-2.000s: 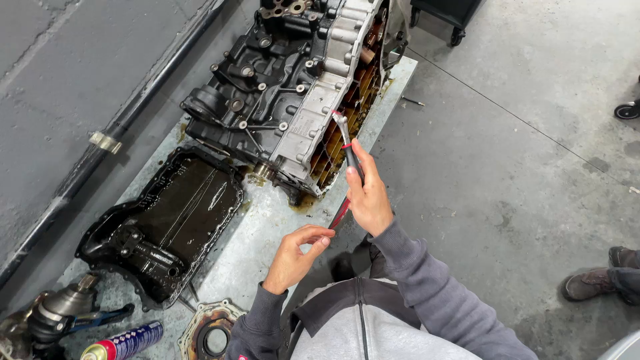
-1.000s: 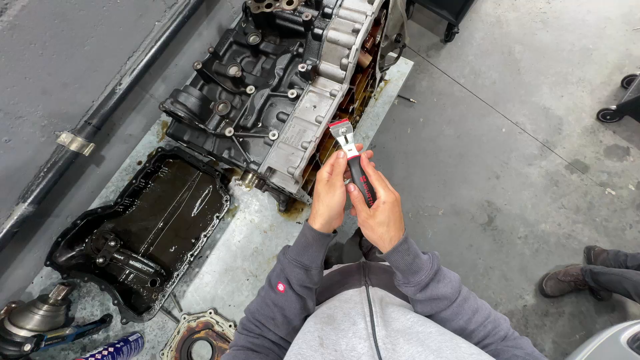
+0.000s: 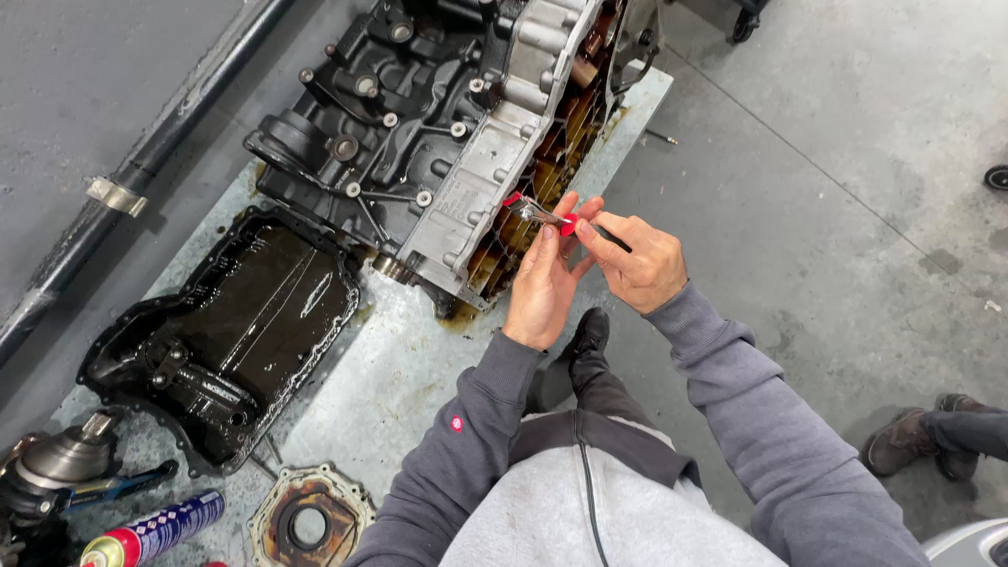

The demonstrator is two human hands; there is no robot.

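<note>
A scraper with a metal head, red tip guard and dark handle [image 3: 532, 211] is held by both hands over the near edge of the engine block [image 3: 465, 189]. My left hand [image 3: 547, 287] pinches it near the head. My right hand [image 3: 642, 264] grips its dark handle, with a finger and thumb at a round red part [image 3: 568, 225]. The block's open side shows oily brown inner surfaces. Left of the block lies a black oil pan [image 3: 228, 339] wet with dark oil.
A round metal cover [image 3: 311, 516], a spray can [image 3: 157, 531] and a metal assembly [image 3: 67, 465] lie on the metal bench [image 3: 378, 370]. Another person's boots [image 3: 898, 441] are at the right. A black pipe [image 3: 157, 153] runs along the wall.
The scraper was held lower, nearer my body, two seconds ago. My hands have since come together around it, and its head has tilted to the left. My right hand has shifted along the handle.
</note>
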